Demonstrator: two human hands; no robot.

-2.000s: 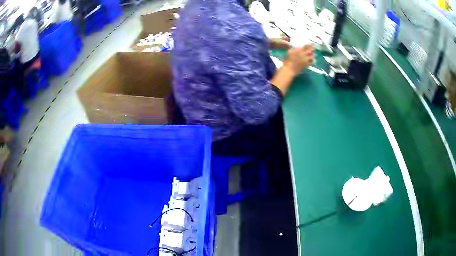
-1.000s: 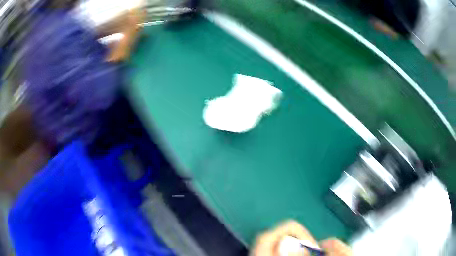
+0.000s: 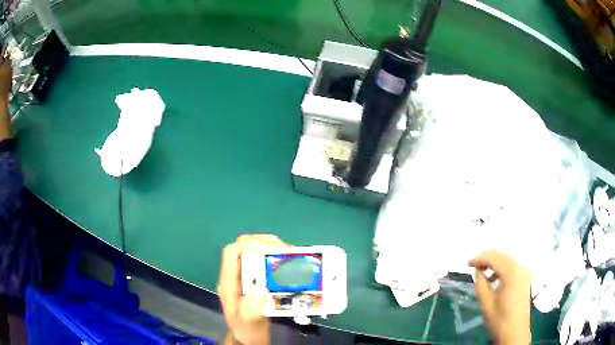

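My left hand [image 3: 246, 296] holds an open white plastic housing [image 3: 330, 279] at its left side, over the bench's near edge. A bright blue battery pack and a small circuit board with parts show inside it. My right hand [image 3: 502, 290] is at the near edge of a clear plastic bag of parts [image 3: 472, 168], its fingers bent near white parts; whether it grips one cannot be told. A white flat part [image 3: 415, 294] lies at the bag's edge, left of that hand.
An electric screwdriver [image 3: 384, 108] stands over the screw feeder [image 3: 317, 121]. A white unit with cable [image 3: 131, 131] lies on the green bench [image 3: 222, 148]. More white parts [image 3: 587, 296] lie far right. Another person's arm [image 3: 5, 101] is at the left edge; a blue crate [image 3: 88, 317] is below.
The view has swung right to the feeder and bag. The housing now shows clearly in my left hand, and my right hand is apart from it at the bag.
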